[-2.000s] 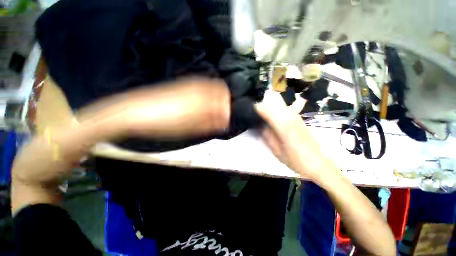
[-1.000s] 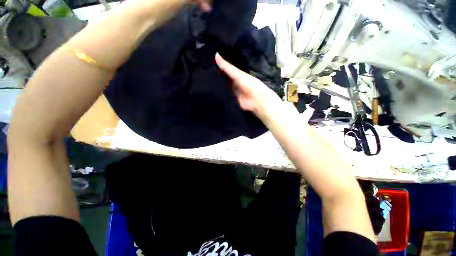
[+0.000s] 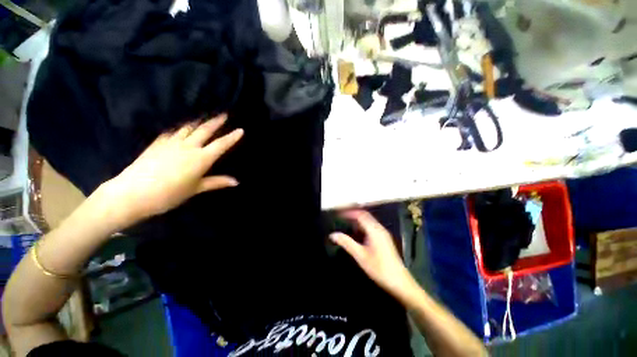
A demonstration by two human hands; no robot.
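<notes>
The black garment (image 3: 160, 77) lies heaped over the left of the machine table and hangs over the front edge to the lap. My left hand (image 3: 174, 164) lies on it with fingers spread, palm down. My right hand (image 3: 367, 244) is at the garment's right side just below the table edge, thumb and fingers apart; whether it pinches cloth cannot be told. The needle area of the machine (image 3: 318, 28) is at the top, beside the cloth's right edge, partly cut off.
Shears (image 3: 478, 125), an orange-handled tool (image 3: 488, 75), a tan block (image 3: 347, 77) and black scraps (image 3: 397, 82) lie on the white table (image 3: 391, 167). A red basket (image 3: 566, 223) with black pieces sits in a blue crate (image 3: 454, 244) below at right.
The garment has been spread down over the table edge towards the lap. My left hand has come down onto the cloth. My right hand has moved down to the table's front edge. The view has shifted.
</notes>
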